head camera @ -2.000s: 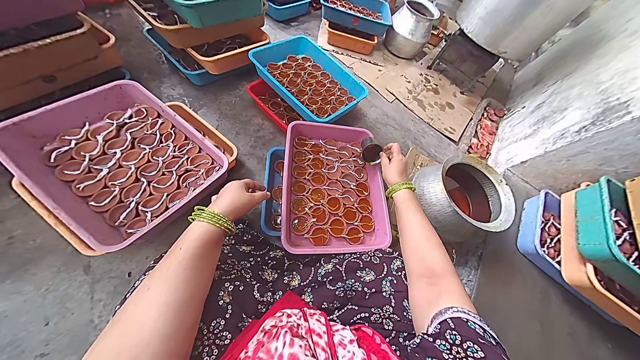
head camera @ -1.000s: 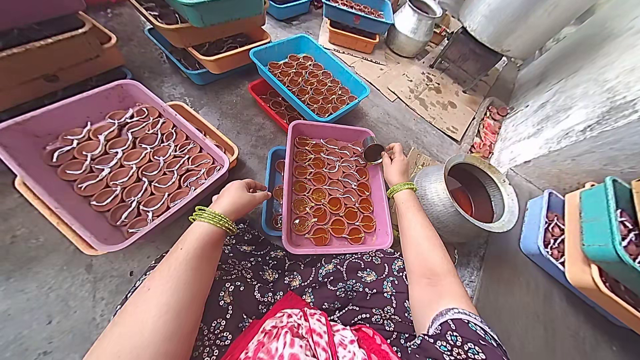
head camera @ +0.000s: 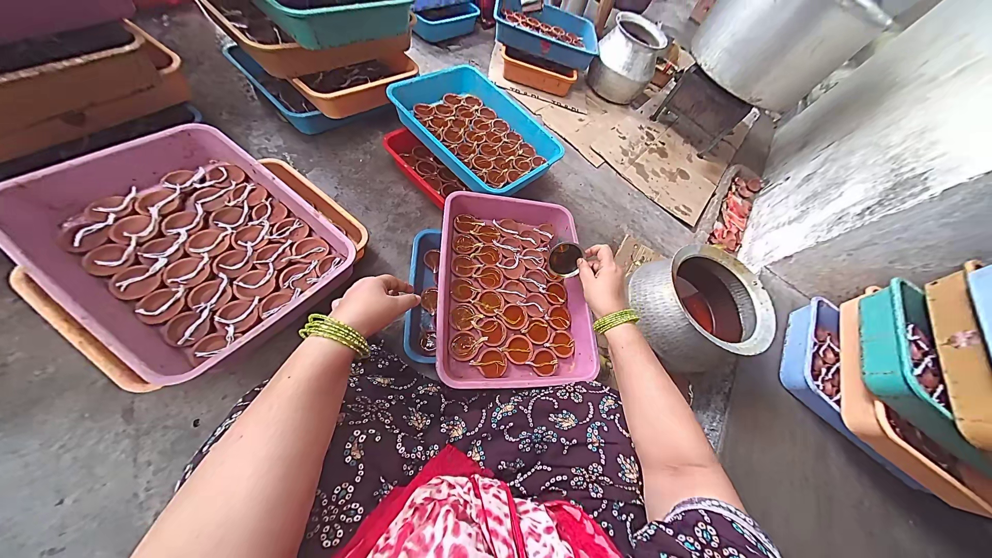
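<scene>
My right hand holds a small dark round cup over the right side of a pink plastic tray. Rows of clay oil lamps with white cotton wicks fill this tray; many hold amber liquid, while several in the upper middle look dry. My left hand is beside the tray's left edge, fingers bent and thumb near the fingertips, above a blue tray partly hidden underneath. To the right stands a metal pot with reddish-brown liquid inside. A larger pink tray of wicked lamps lies at left.
A blue tray of lamps rests on a red tray ahead. Stacked trays stand at right, more at back left. Cardboard, a metal vessel and a large pot on a stand are farther back.
</scene>
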